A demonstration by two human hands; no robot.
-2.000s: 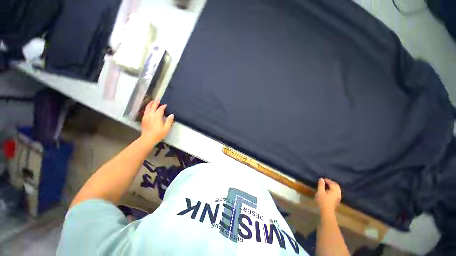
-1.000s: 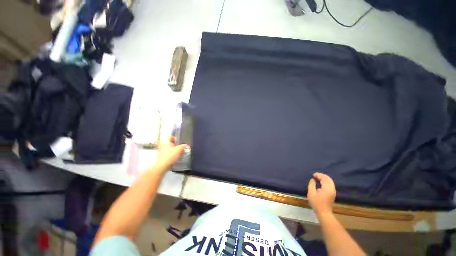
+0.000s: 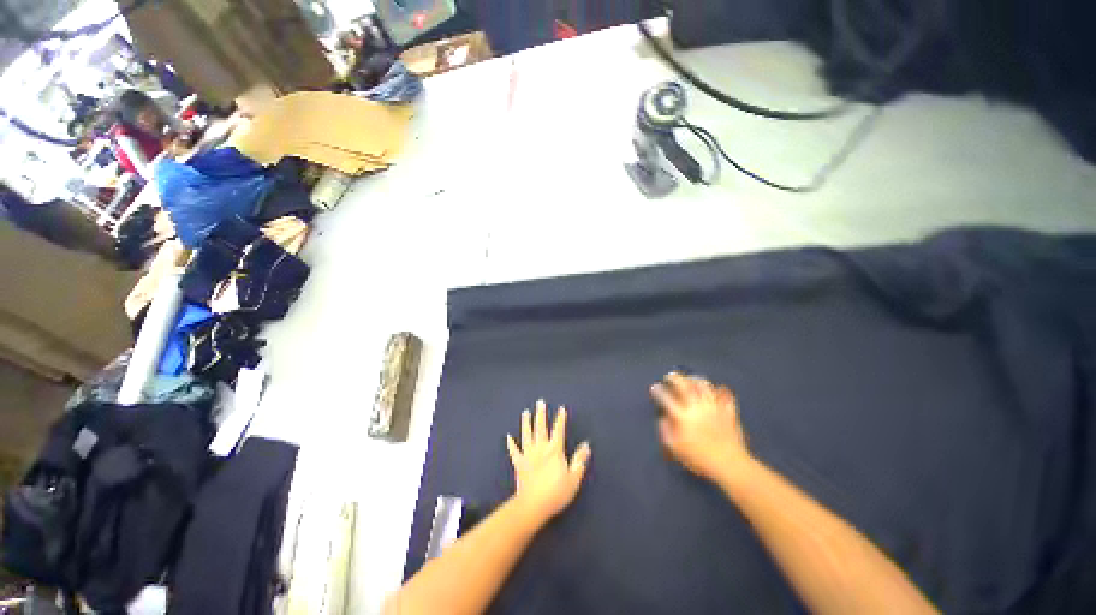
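Observation:
The dark fabric point(image 3: 817, 396) lies spread over the table, smooth at its left part and rumpled toward the right end. My left hand point(image 3: 547, 466) rests on the cloth near its left edge, fingers spread. My right hand point(image 3: 700, 423) is on the cloth further right, fingers bent; whether it pinches the fabric cannot be told. A brown-grey wrapped weight point(image 3: 394, 386) lies on the table just left of the cloth. A shiny grey block point(image 3: 444, 525) sits on the cloth's left edge beside my left forearm.
A silver cutting machine point(image 3: 657, 142) with a black cord stands beyond the cloth. A pale block point(image 3: 322, 560), folded dark pieces point(image 3: 234, 529) and heaped cloth lie at the left. Tan sheets point(image 3: 325, 130) lie at the far left. A person point(image 3: 135, 135) is in the far background.
The view has shifted toward the far side. My left hand has left the block and moved right onto the cloth. My right hand has moved from the near edge onto the middle of the cloth.

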